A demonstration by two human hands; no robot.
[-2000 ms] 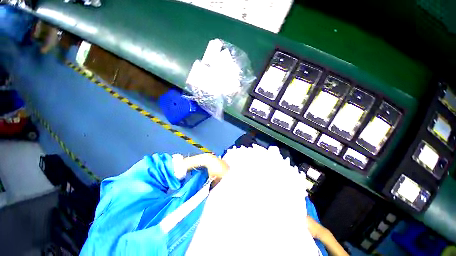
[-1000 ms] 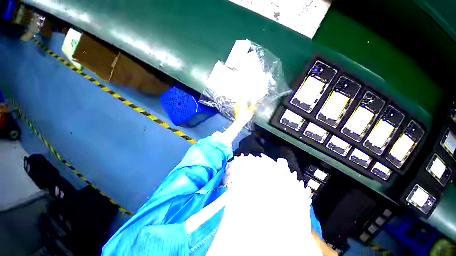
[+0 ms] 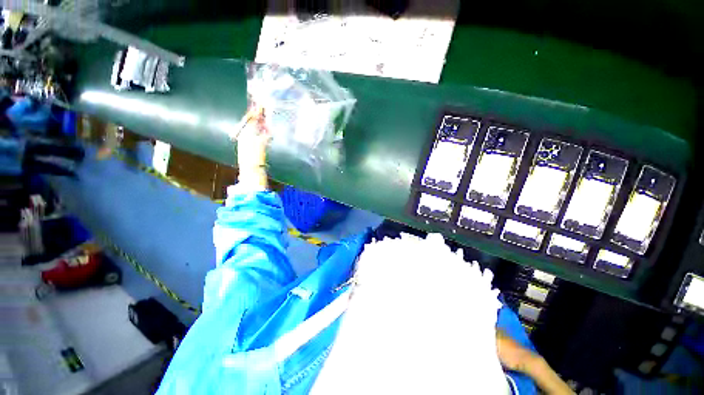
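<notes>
A crinkled clear plastic bag (image 3: 309,112) lies on the green bench, just below a large printed sheet. My left hand (image 3: 255,127) is at the bag's left edge, its fingers closed on the plastic; the fingertips are blurred. A black phone tray (image 3: 421,212) lies to the right of the bag, with open-backed phone assemblies (image 3: 506,166) showing white blocks and smaller parts in a row below them. My right hand (image 3: 521,359) is low at the bottom right, beside the white shape on my front. Its fingers cannot be made out.
The printed sheet (image 3: 355,46) lies at the back. A grey-white fixture (image 3: 143,69) stands on the bench at left. Part of another tray (image 3: 692,293) shows at the right edge. A blue stool (image 3: 307,208) is under the bench edge. More trays show below the bench at right.
My left hand has moved left with the plastic bag, which now lies farther from the phone tray, by the printed sheet. Less white shows in the bag. The view has turned.
</notes>
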